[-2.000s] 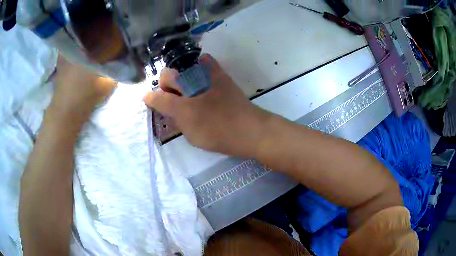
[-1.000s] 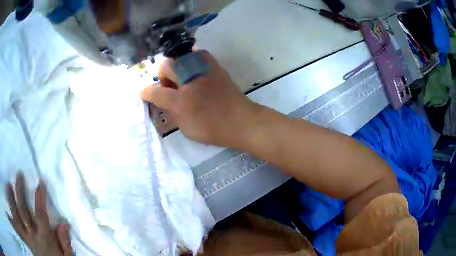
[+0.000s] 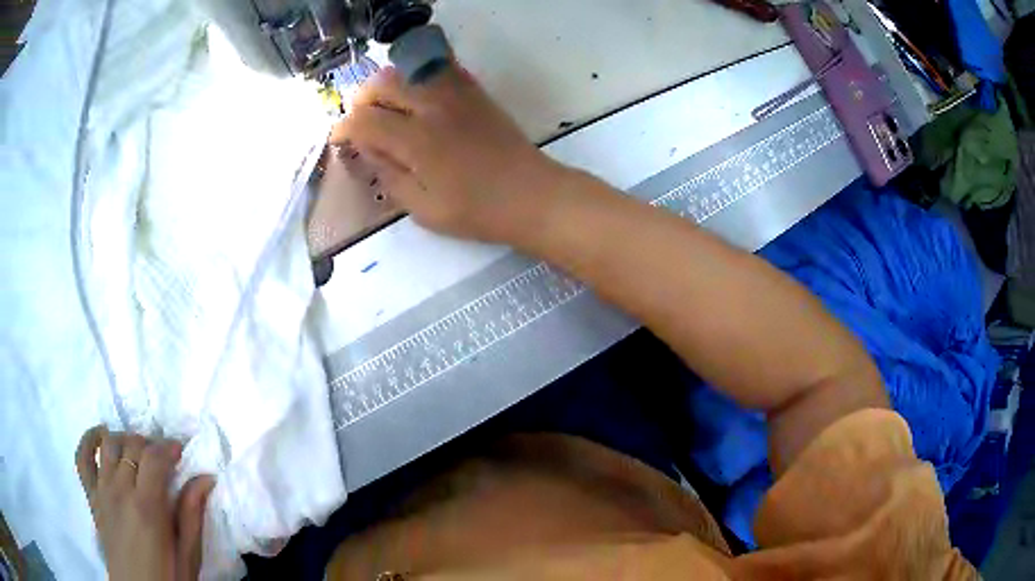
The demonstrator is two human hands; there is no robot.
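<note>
The white garment (image 3: 244,340) lies over the left of the table and hangs over its front edge. A narrow seam edge runs from the needle area down towards my left hand. My left hand (image 3: 142,488) grips bunched cloth at the lower left; a ring shows on one finger. My right hand (image 3: 437,148) is beside the presser foot and needle (image 3: 335,97), fingertips on the garment's edge, just below the dark knob (image 3: 418,48). The fingertips are partly lost in the lamp glare.
The machine head (image 3: 295,28) is at the top. A ruler strip (image 3: 454,335) runs along the table front. A pinkish-purple plate or holder (image 3: 851,91) lies at the right table edge, near a dark red handle (image 3: 749,8). A blue cloth pile (image 3: 897,329) is at the right.
My left hand left the cloth near the needle, moved to the lower left and now grips the garment. The garment's lower part shifted left, uncovering more plate and ruler. The whole view has shifted.
</note>
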